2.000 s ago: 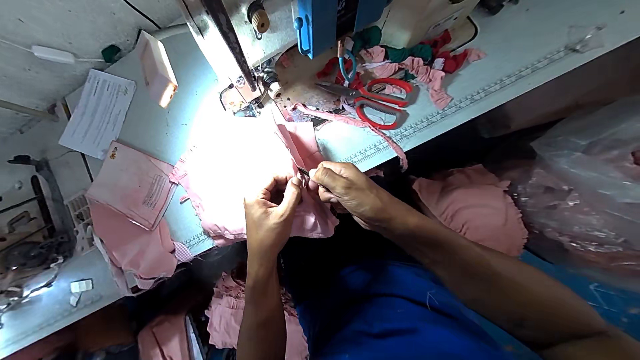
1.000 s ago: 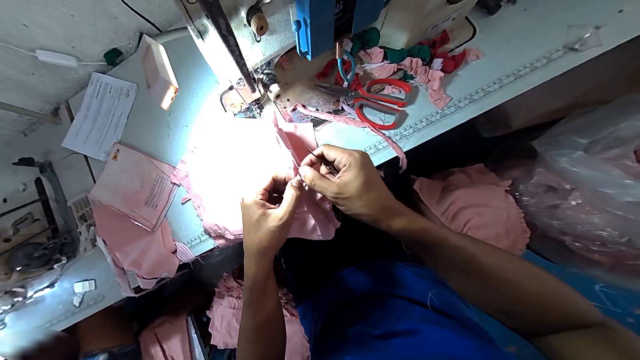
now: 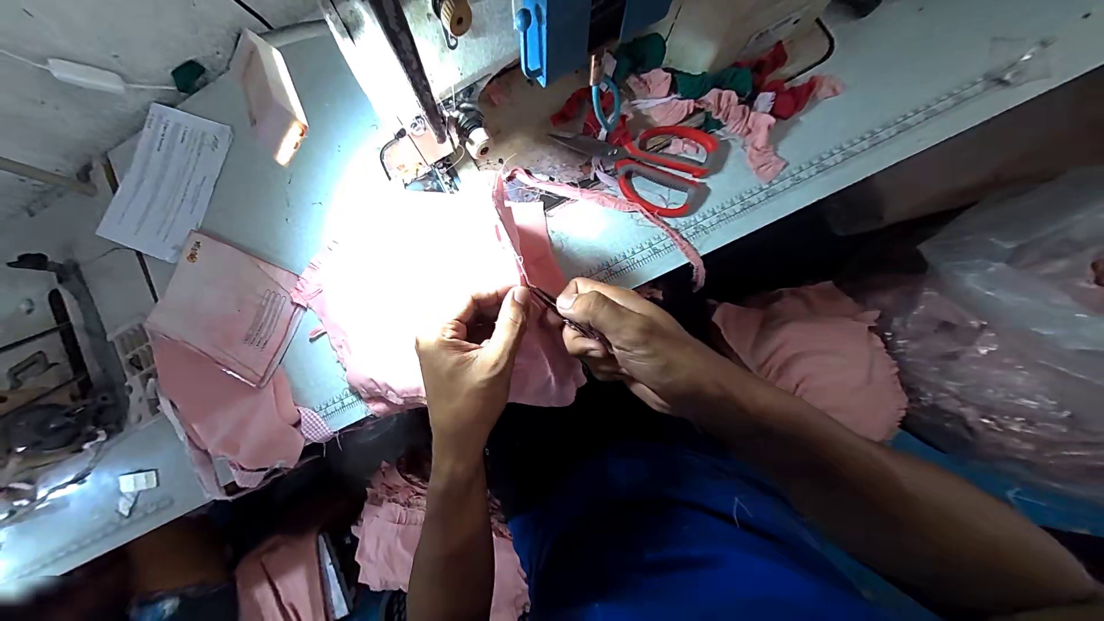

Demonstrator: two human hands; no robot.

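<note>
Pink fabric [image 3: 379, 345] lies over the table edge below the needle area of a sewing machine [image 3: 423, 147], much of it washed out by the lamp. My left hand [image 3: 473, 345] pinches the fabric's edge between thumb and fingers. In my right hand [image 3: 625, 341] is a small dark pointed metal tool [image 3: 552, 302], perhaps thread snips or tweezers; its tip meets the fabric at my left fingertips. A narrow pink strip [image 3: 621, 203] runs from near the machine over the table edge. Red-handled scissors [image 3: 660, 159] lie right of the needle area.
Pink, red and green scraps [image 3: 733, 95] lie behind the scissors. At left are a printed sheet [image 3: 166, 181], a pink box [image 3: 272, 95] and a flat pink packet [image 3: 228, 310]. More pink fabric [image 3: 811, 354] and clear plastic [image 3: 992, 345] are at right. A measuring tape strip [image 3: 759, 194] follows the table edge.
The dark pointed tool now shows between my right fingers and the fabric; one second ago both hands' fingertips met there. My left hand remains at the fabric's edge.
</note>
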